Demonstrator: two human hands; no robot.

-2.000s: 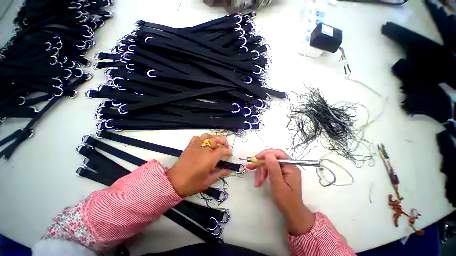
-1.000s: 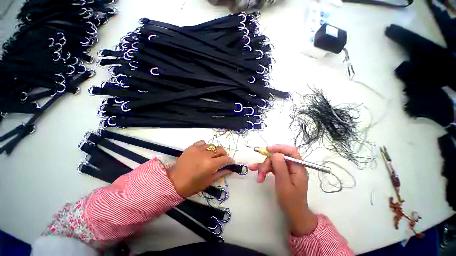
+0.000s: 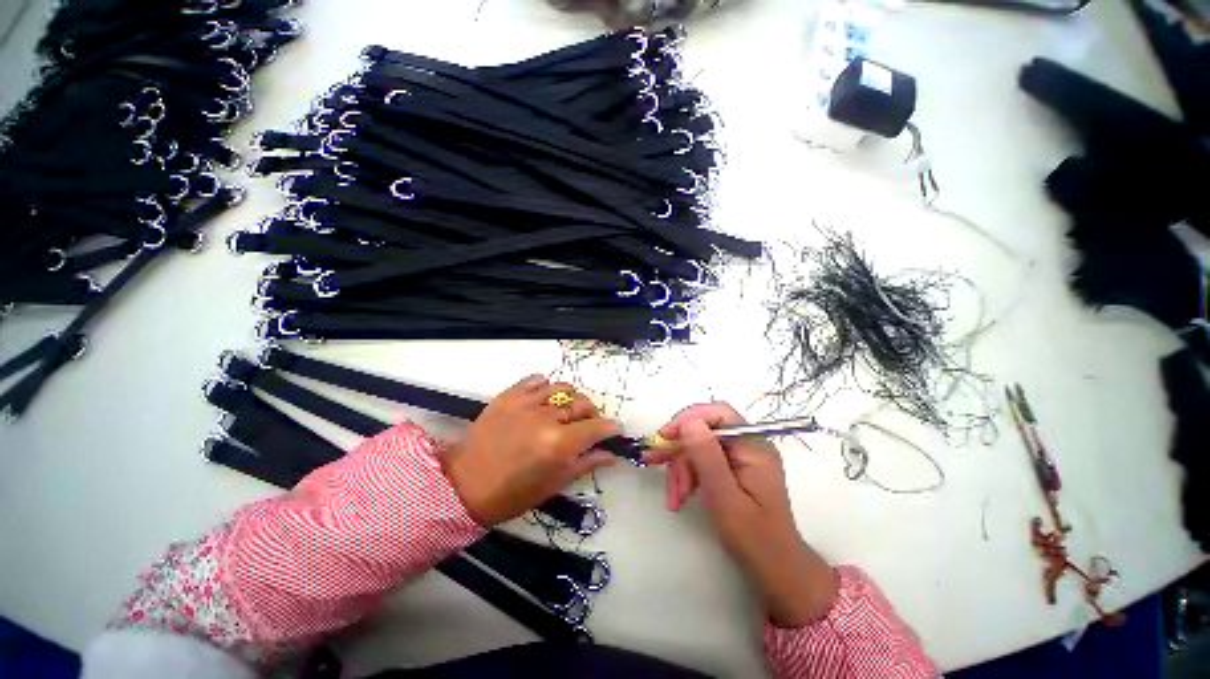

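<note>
My left hand (image 3: 531, 448), with a yellow ring, is closed on a black webbing strap (image 3: 385, 383) near its right end and presses it to the table. My right hand (image 3: 723, 464) holds a slim silver-white pen tool (image 3: 763, 429) like a pencil. Its yellowish tip meets the strap end by the D-ring, which the fingers partly hide. More straps (image 3: 511, 570) with D-rings lie fanned under and beside my left forearm. Fine thread tails (image 3: 604, 365) lie just above my left hand.
A large strap stack (image 3: 491, 199) lies behind my hands, another heap (image 3: 120, 146) at far left. Thread waste (image 3: 869, 318), a looping pen cord (image 3: 916, 458) and snips or tweezers (image 3: 1039, 451) lie right. A black adapter (image 3: 872, 97) stands at the top, black fabric (image 3: 1128, 226) at far right.
Since a second ago, my right hand has moved slightly left, bringing the pen tip down onto the strap end. The pen lies flatter. My left hand stays nearly still on the strap.
</note>
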